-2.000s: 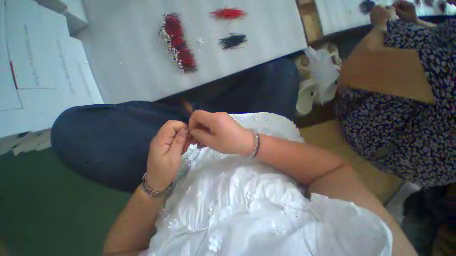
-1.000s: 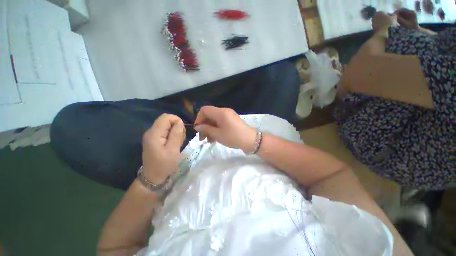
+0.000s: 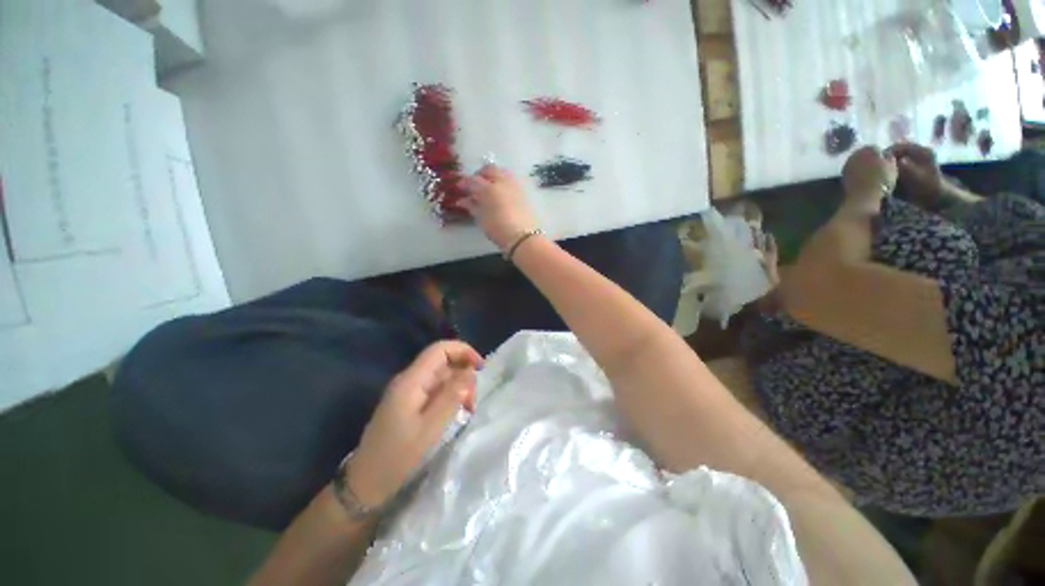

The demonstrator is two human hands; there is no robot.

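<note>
A long pile of finished leads (image 3: 433,143), dark red and black with speckled white ends on its left side, lies on the white sheeting (image 3: 309,149). My right hand (image 3: 496,204) reaches over the table, its fingertips at the near right side of this pile; whether they hold a lead cannot be told. Loose red wires (image 3: 562,111) and black wires (image 3: 563,172) lie right of the pile. My left hand (image 3: 422,403) is over my lap, fingers curled and thumb near them; I cannot make out anything in it.
White cartons (image 3: 92,172) stand at the left. A tan strip (image 3: 719,97) divides the sheeting. At the right a person's hands (image 3: 892,169) work near small wire bundles (image 3: 840,137). A whitish plastic bag (image 3: 731,266) hangs or lies below the table edge.
My hands have parted. My right hand has moved up from the lap to the pile of leads. My left hand has moved down a little. The thin wire seen between them is gone from there.
</note>
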